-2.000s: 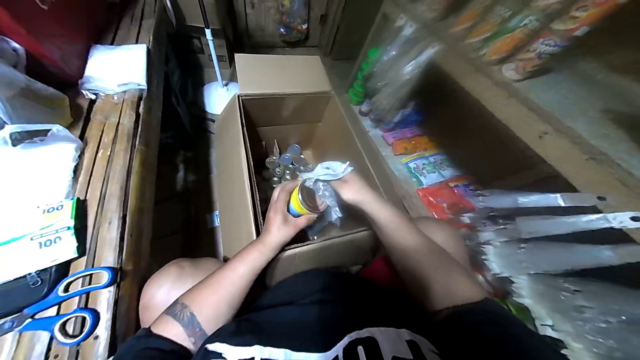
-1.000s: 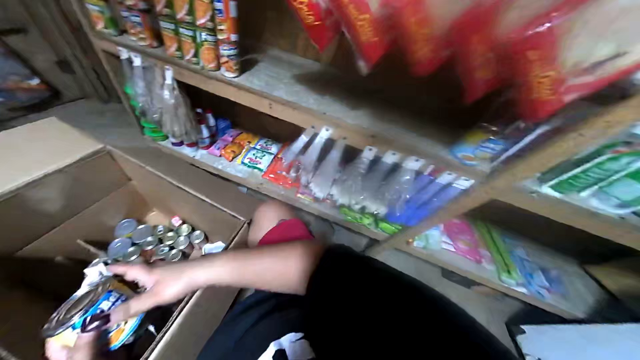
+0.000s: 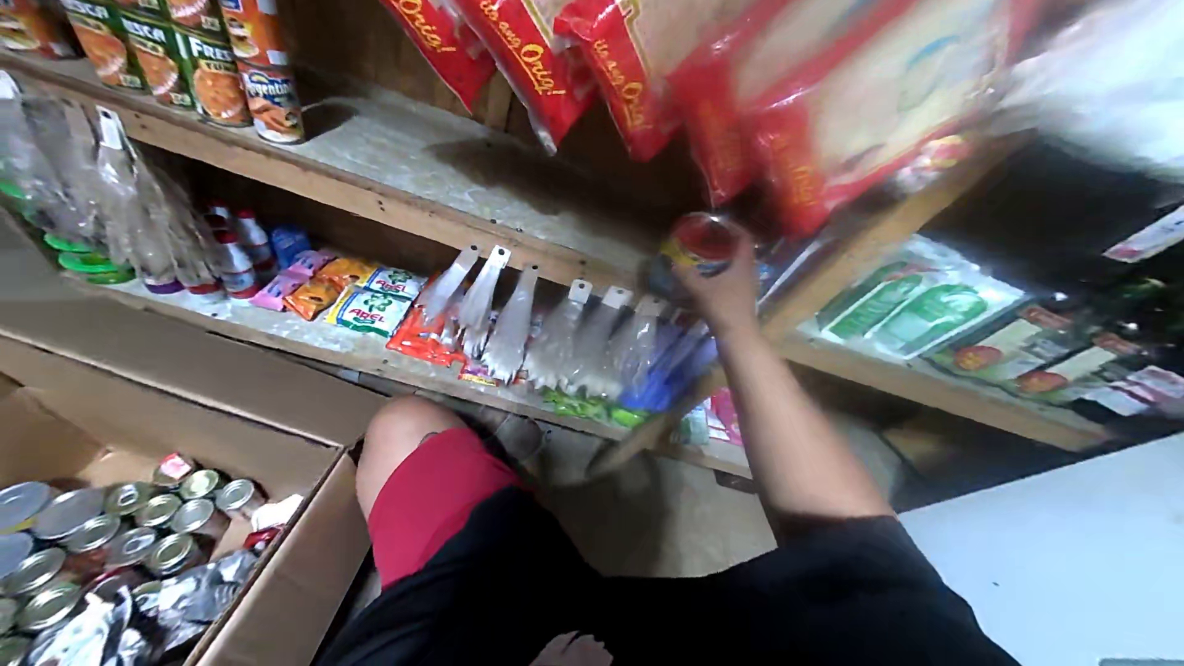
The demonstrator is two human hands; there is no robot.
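Note:
My right hand (image 3: 721, 277) is stretched out to the shelf and closed on a can (image 3: 705, 242) with a reddish end, just below the hanging red-edged plastic packs (image 3: 795, 176). The hand and can are somewhat blurred. My left hand is out of view. At the lower left, an open cardboard box (image 3: 301, 555) holds several metal cans (image 3: 176, 553) standing on end, with crumpled silvery plastic (image 3: 199, 592) beside them. On the upper wooden shelf (image 3: 407, 157), at the left, stand stacked cans with printed labels (image 3: 217, 79).
Plastic-wrapped bundles (image 3: 509, 333) hang by white tabs from the shelf edge. Detergent sachets (image 3: 368, 310) and small bottles (image 3: 236, 259) fill the lower shelf. A diagonal wooden post (image 3: 860, 250) stands right of my hand, with green-printed packs (image 3: 925, 310) beyond. A pale surface (image 3: 1064, 546) lies lower right.
My right hand has moved from the box to the shelf and now holds a can there. My left hand, over the box earlier, has left the view. The view has swung right.

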